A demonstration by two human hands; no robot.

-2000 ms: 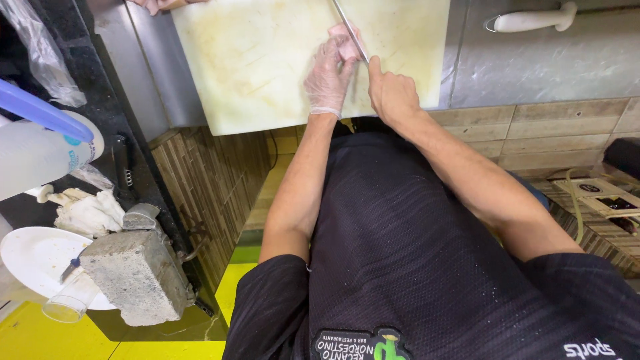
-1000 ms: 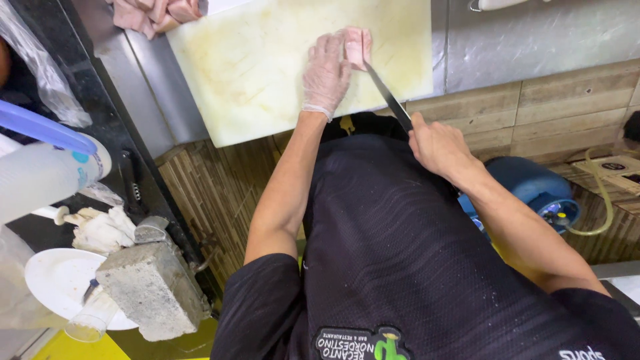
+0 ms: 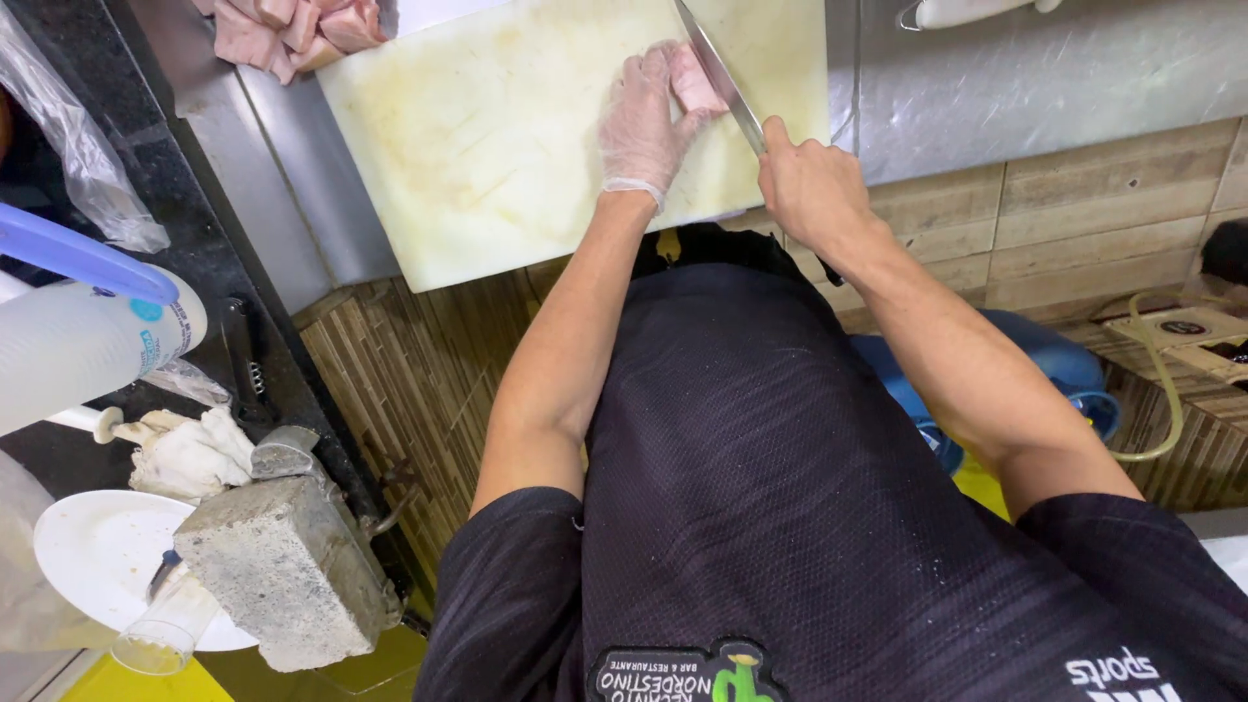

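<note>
My left hand [image 3: 643, 127], in a clear plastic glove, holds a piece of pale pink raw meat [image 3: 694, 82] on a white cutting board [image 3: 468, 166]. The bare right hand [image 3: 811, 180] grips a long knife by its handle, which the fingers mostly cover. Its steel blade [image 3: 723, 76] lies along the right side of the meat; whether the edge touches it I cannot tell. More cut chunks of raw meat [image 3: 297, 34] are heaped beyond the board's upper left corner.
A steel counter [image 3: 1033, 88] extends right, with a white-handled tool [image 3: 960, 10] near its far edge. On the black stone counter at left are a plastic bottle [image 3: 88, 331], a corkscrew [image 3: 241, 356], a white cloth [image 3: 195, 453], a plate [image 3: 107, 556], a glass [image 3: 166, 624] and a concrete block [image 3: 283, 565].
One second ago the knife pointed up-left from lower right of the meat, my right hand nearer my body. That hand has moved up toward the board, and the blade now lies beside the meat.
</note>
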